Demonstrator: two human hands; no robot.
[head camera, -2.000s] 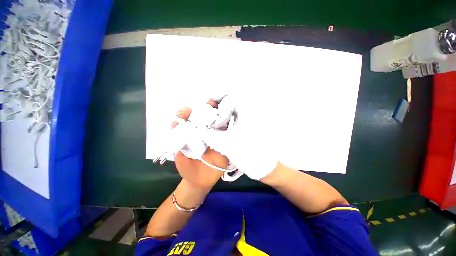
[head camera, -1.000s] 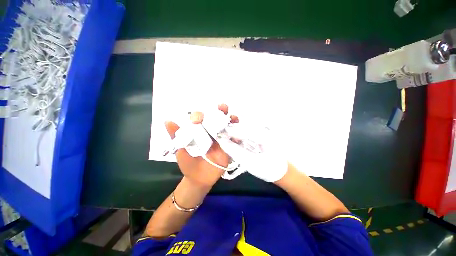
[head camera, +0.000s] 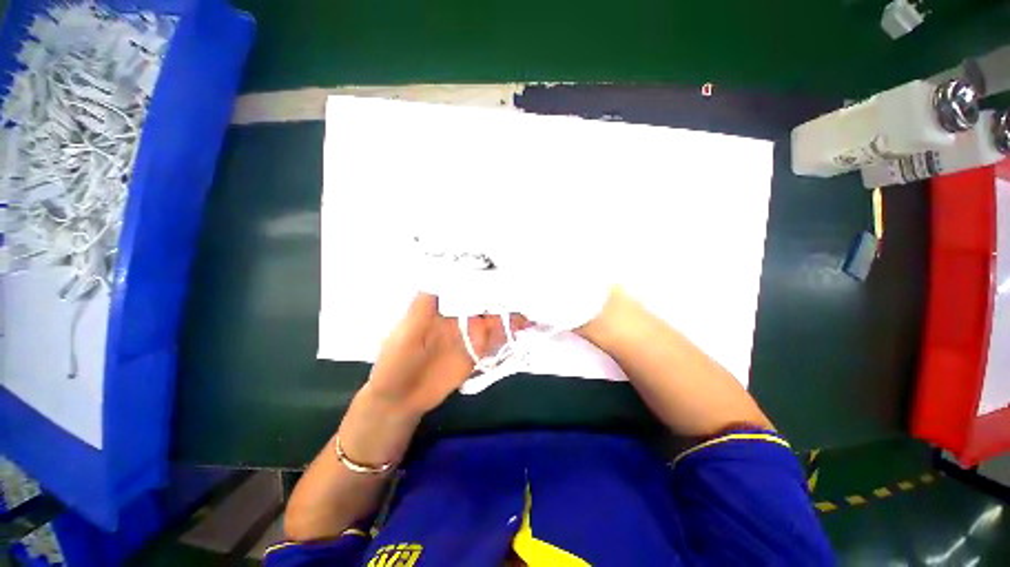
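My left hand (head camera: 426, 352), bare with a bracelet, is low at the left part of the white sheet (head camera: 665, 222). A thin white cord (head camera: 487, 366) hangs in loops at its fingers. My right hand (head camera: 559, 294), in a white glove, lies over the sheet beside it and glare blends it into the sheet, so its fingers cannot be made out. Small dark marks show just beyond the hands; whether they belong to an adapter is washed out.
A blue bin (head camera: 166, 233) at left holds a heap of white cords and adapters (head camera: 83, 133). At right are two whitish bottles (head camera: 875, 131), a blue-grey block with a yellowish stick (head camera: 861, 256) and a red bin (head camera: 955, 299). A white adapter (head camera: 902, 17) lies on the green surface beyond.
My hands have turned and the left one has drawn back a little. The fingertips and white adapters seen between the hands before no longer show clearly. The view has shifted slightly.
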